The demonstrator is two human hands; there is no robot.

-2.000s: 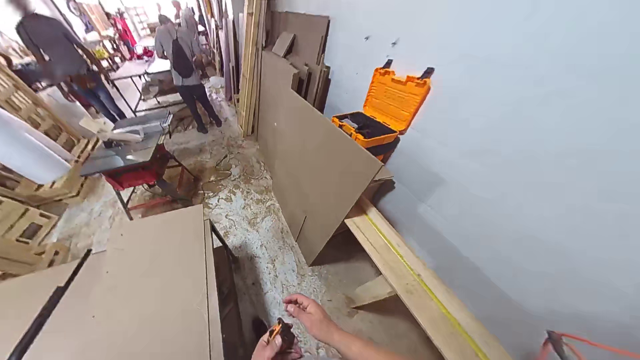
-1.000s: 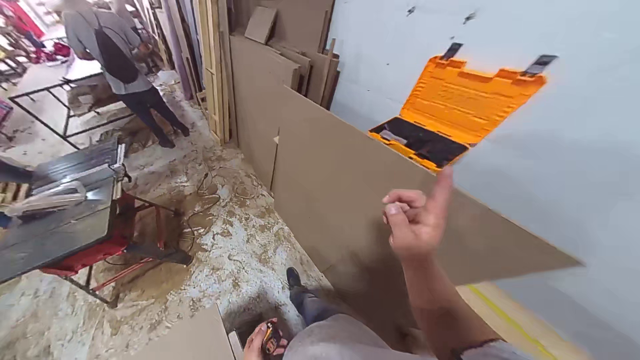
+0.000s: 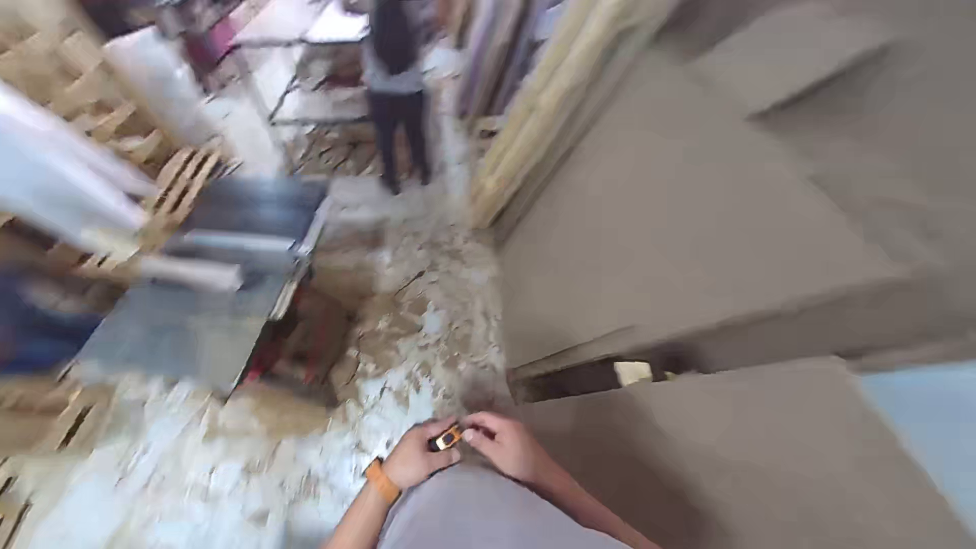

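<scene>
My left hand, with an orange band on the wrist, holds a small black and orange tape measure low in the middle of the view. Close against its right side is my right hand, fingers curled at the tape measure's edge. Blur hides whether the right fingers grip any part of it. Both hands are in front of my torso, above the littered floor.
Large brown boards lean along the right, with another board nearer me. A table saw stands at the left, near wooden pallets. A person stands farther back. Scraps litter the floor.
My right hand, raised with a finger pointing up a second ago, has come down beside the left hand. The view has swung left, and the orange case is out of sight.
</scene>
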